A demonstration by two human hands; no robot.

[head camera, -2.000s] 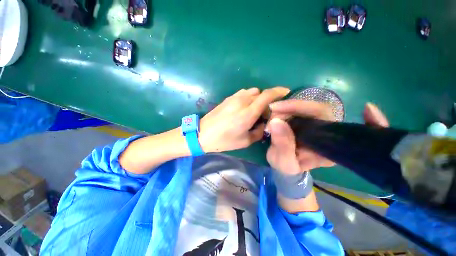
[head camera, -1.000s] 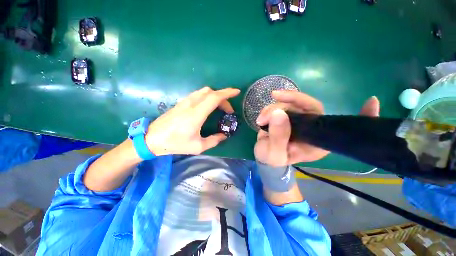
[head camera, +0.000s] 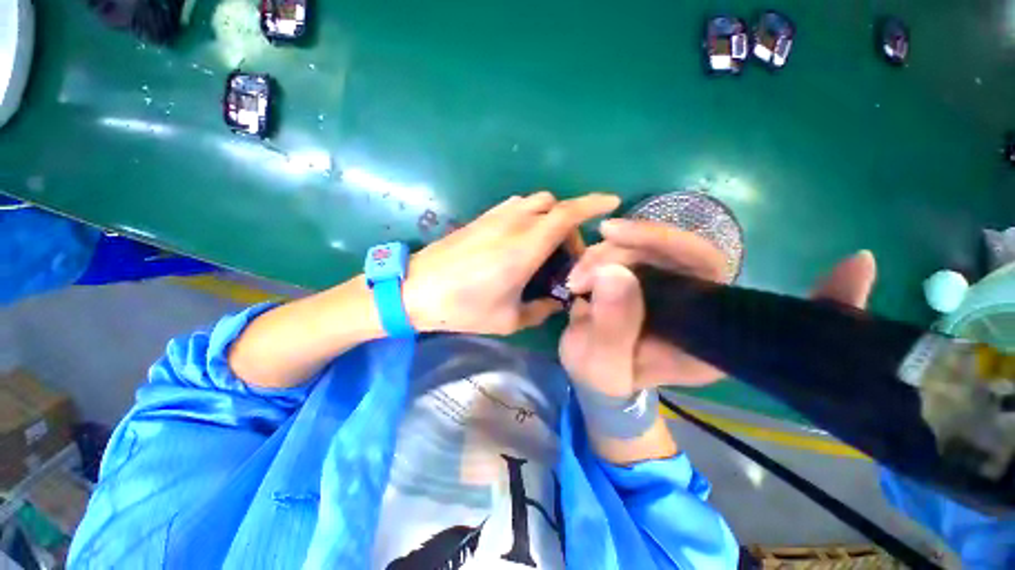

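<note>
My left hand (head camera: 490, 267) wears a blue watch and holds a small black device housing (head camera: 550, 281) between thumb and fingers at the mat's near edge. The housing is mostly hidden by the fingers. My right hand (head camera: 640, 306) is closed around the front of a long black electric screwdriver (head camera: 768, 340), with worn tape near its rear. Its tip is hidden by the fingers and is close to the housing; I cannot tell if they touch. A round grey speckled disc (head camera: 718, 228) lies just beyond my right hand, partly covered by it.
Black housings lie at the upper left (head camera: 248, 105) and upper right (head camera: 726, 45) of the green mat (head camera: 501, 100). A pale green fan (head camera: 991, 312) is at the right edge, a white round thing (head camera: 11, 56) at the left. A black cable (head camera: 779, 473) hangs below the screwdriver.
A second ago my hands were apart, the left around the housing and the screwdriver over the disc. Now they are together at the housing. The view has also shifted.
</note>
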